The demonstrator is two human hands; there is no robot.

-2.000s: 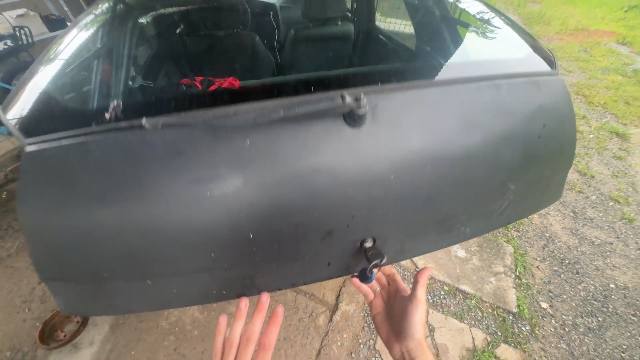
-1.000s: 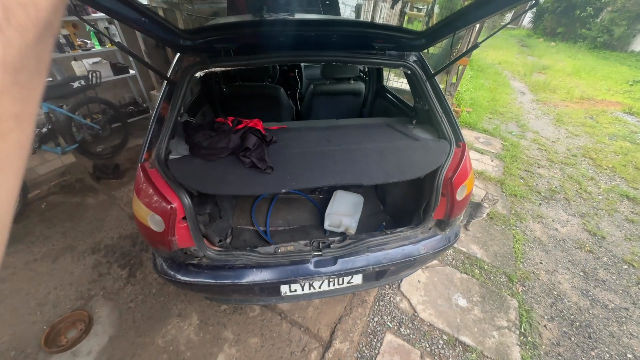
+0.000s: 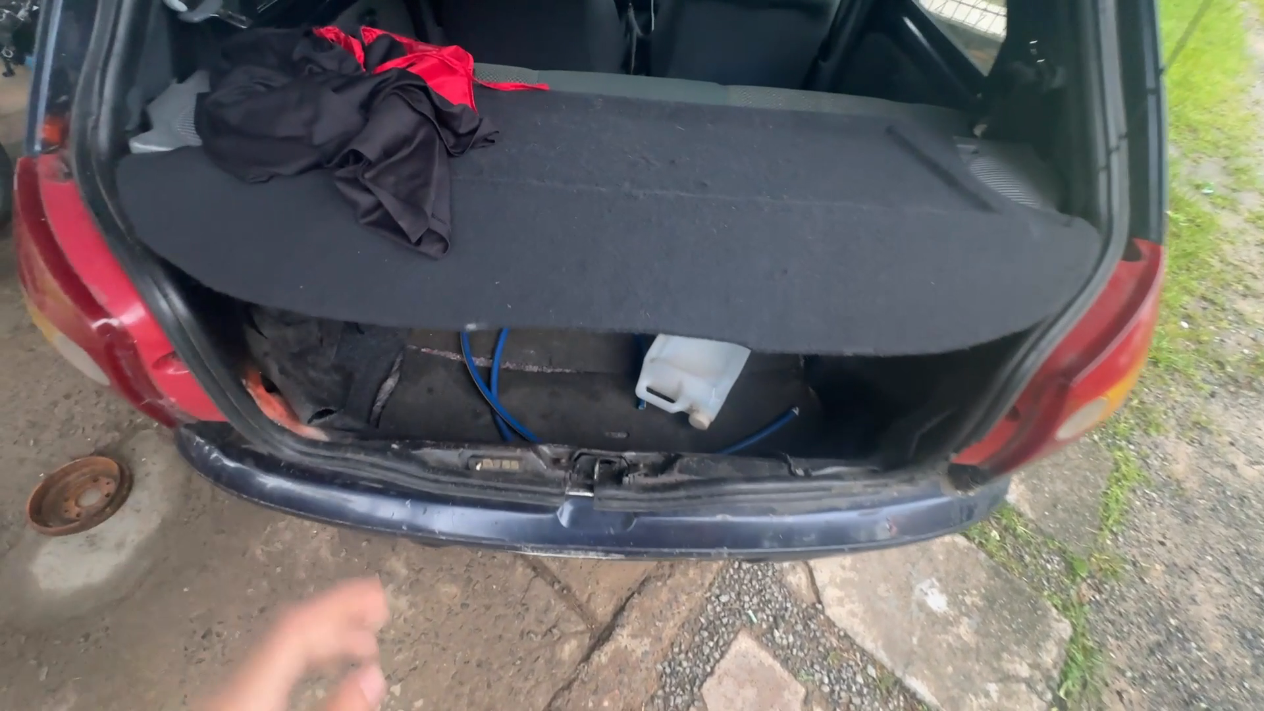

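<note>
My left hand (image 3: 321, 642), blurred, is low and left of centre, behind the car's dark blue rear bumper (image 3: 652, 523) and touching nothing. Its fingers look partly curled, with no object visible in them. My right hand is out of view. The boot stands uncovered. Over it lies a dark parcel shelf (image 3: 632, 237), with a black and red cloth garment (image 3: 326, 118) crumpled on its left part. Beneath the shelf a translucent plastic jug (image 3: 691, 375) lies tilted beside a blue hose (image 3: 484, 385). The boot latch (image 3: 585, 472) sits mid-sill.
Red tail lights flank the opening, the left one (image 3: 89, 286) and the right one (image 3: 1096, 365). A rusty brake drum or similar round metal part (image 3: 79, 494) lies on the ground at left. Stone slabs (image 3: 938, 612), gravel and grass are below and at right.
The tailgate, closed two seconds ago with both hands near its lower edge, was raised one second ago. The view is now closer to the boot, and my left hand is low in it.
</note>
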